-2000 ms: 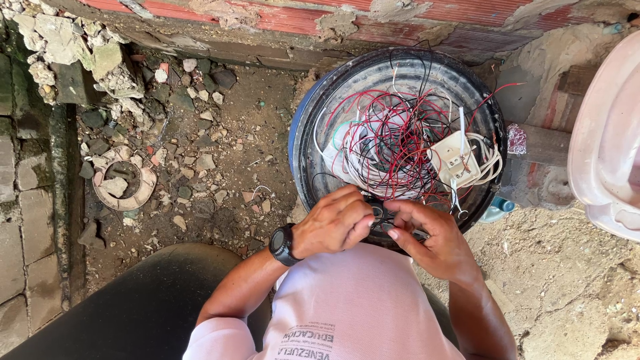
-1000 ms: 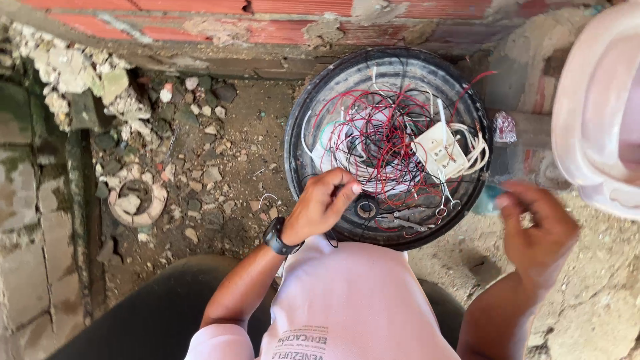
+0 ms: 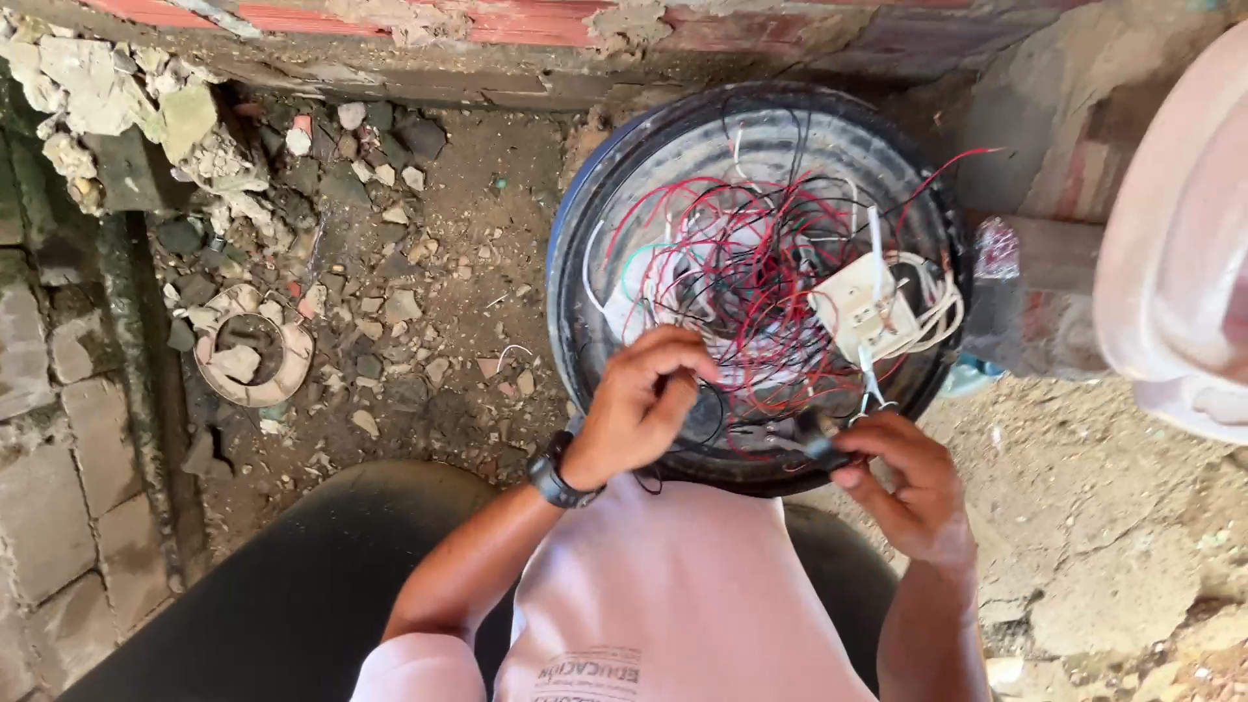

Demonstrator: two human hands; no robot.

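Observation:
A tangle of red, black and white electrical wires lies on a round black plastic lid. My left hand is over the lid's near left part, thumb and forefinger close together; whether a thin wire is between them I cannot tell. My right hand, at the near right rim, holds a small dark roll, apparently black tape, between thumb and fingers. Beyond that hand are scissors with pale handles, by a cream plastic electrical box with a white cord looped at its right.
A brick wall runs behind the lid. Broken stones and a round ring-shaped piece lie on the dirt at left. A pink plastic container stands at right, near crumpled foil. My knees flank the near side.
The dark roll, on the lid's near part one second ago, is now in my right hand, which has come back in from the right. My left hand stays over the lid's near left part.

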